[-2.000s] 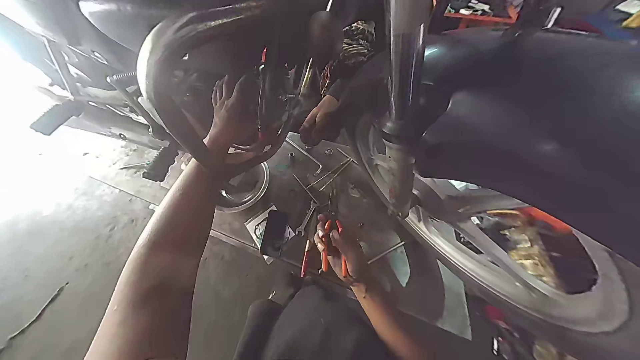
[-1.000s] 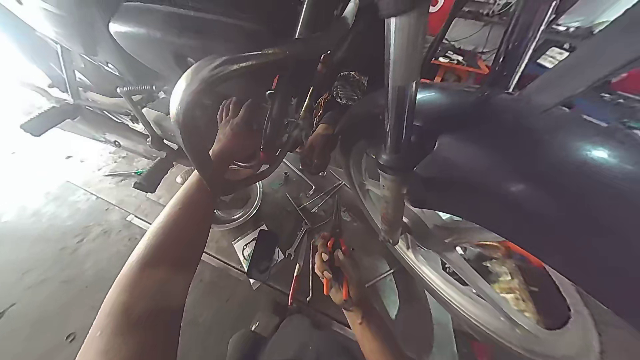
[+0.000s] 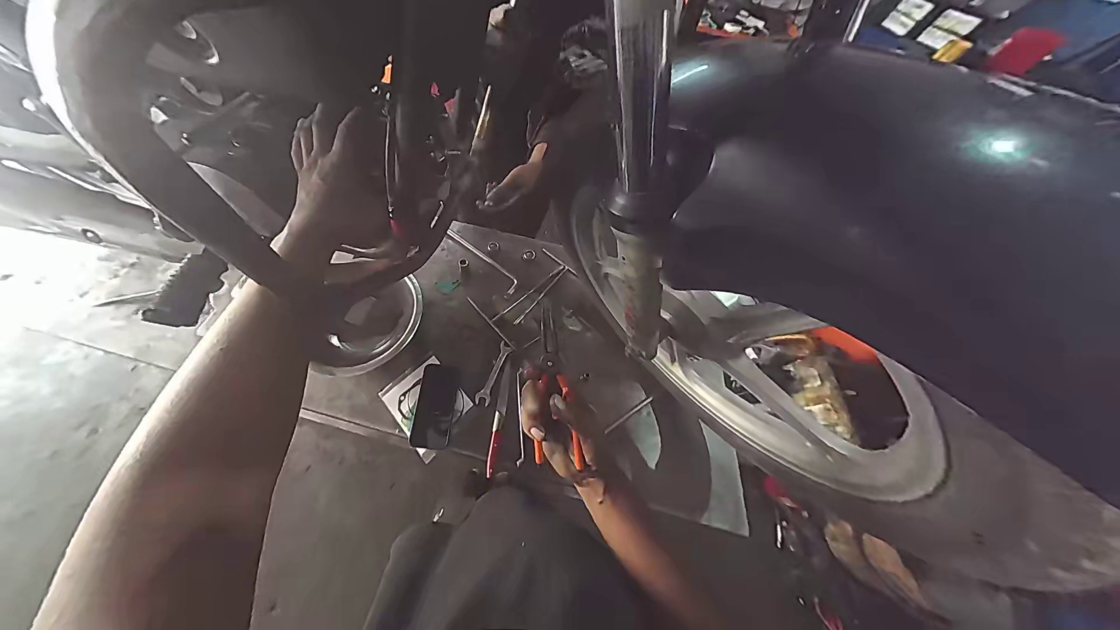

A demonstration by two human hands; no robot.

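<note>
My right hand (image 3: 560, 420) holds long-nose pliers (image 3: 549, 350) by their orange handles, jaws pointing away from me, low over the floor. My left hand (image 3: 328, 175) reaches through the crash bar (image 3: 210, 210) of a motorcycle, its fingers raised and spread in the shade beside the engine area; what it touches there, if anything, cannot be told. Close to the pliers lie an open-ended wrench (image 3: 493, 376), a tool with a red handle (image 3: 495, 442) and several thin metal rods (image 3: 534, 293). A dark phone (image 3: 435, 407) rests on a white packet with a gasket.
The front wheel (image 3: 787, 420), fork leg (image 3: 643, 175) and dark fender (image 3: 875, 219) fill the right side. A round metal pan (image 3: 376, 332) stands under the crash bar. Small sockets (image 3: 528, 255) lie on the floor. Another person's hand (image 3: 516, 179) is beyond, near the fork.
The view has shifted somewhat. My right hand still holds the pliers, and my left hand remains inside the crash bar. The other person's hand shows with its fingers more extended.
</note>
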